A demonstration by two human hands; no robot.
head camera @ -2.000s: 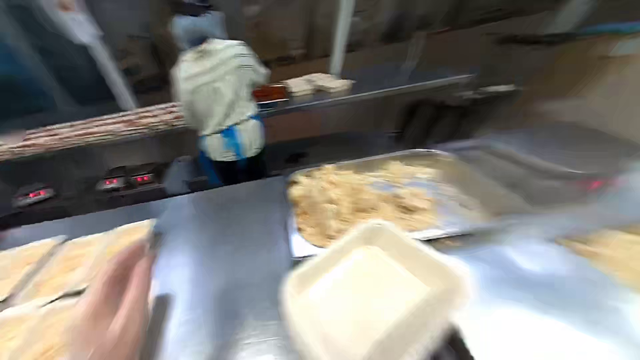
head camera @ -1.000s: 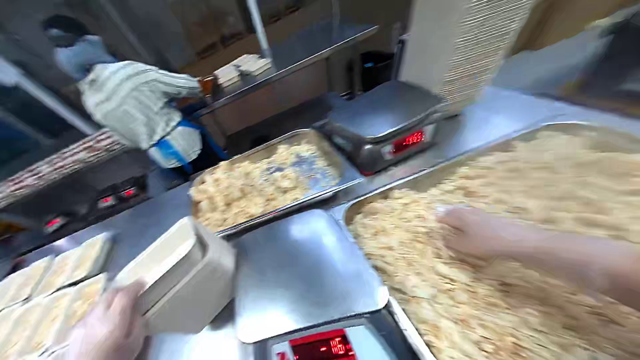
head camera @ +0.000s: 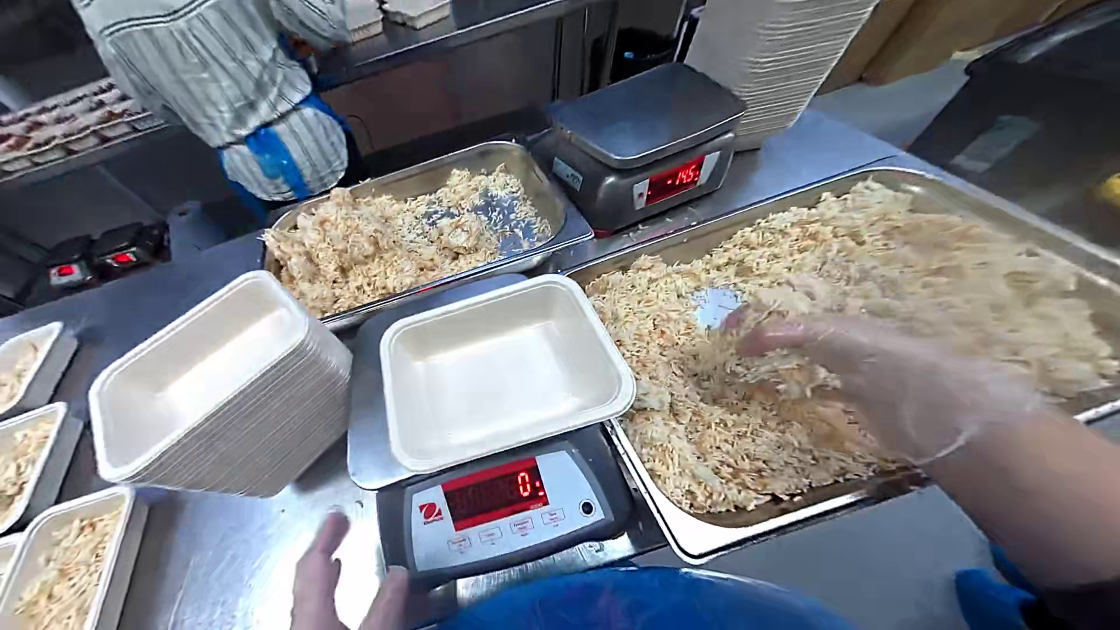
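My right hand point(head camera: 884, 376), in a clear plastic glove, reaches into the cooked rice point(head camera: 735, 420) in a large steel tray point(head camera: 691, 547); its fingertips are sunk in or hidden by rice, so its grip is unclear. My left hand point(head camera: 350, 577) is low in the view, fingers apart and holding nothing, just below a digital scale point(head camera: 516, 507) with a lit red display. An empty off-white fiber food container point(head camera: 499, 376) rests on the scale's steel plate point(head camera: 366, 437). To its left leans a nested stack of the same containers point(head camera: 236, 411).
Rice-filled containers point(head camera: 79, 560) stand at the left edge. Behind are a smaller steel tray of rice point(head camera: 560, 236), a second scale point(head camera: 647, 131) and a tall container stack point(head camera: 779, 61). A co-worker in a striped top point(head camera: 210, 70) stands beyond the table. A dark bin point(head camera: 1032, 114) is at right.
A container now sits on the front scale, whose plate was bare one second ago. My left hand has let go of the container stack and moved lower right. My right hand remains in the large rice tray.
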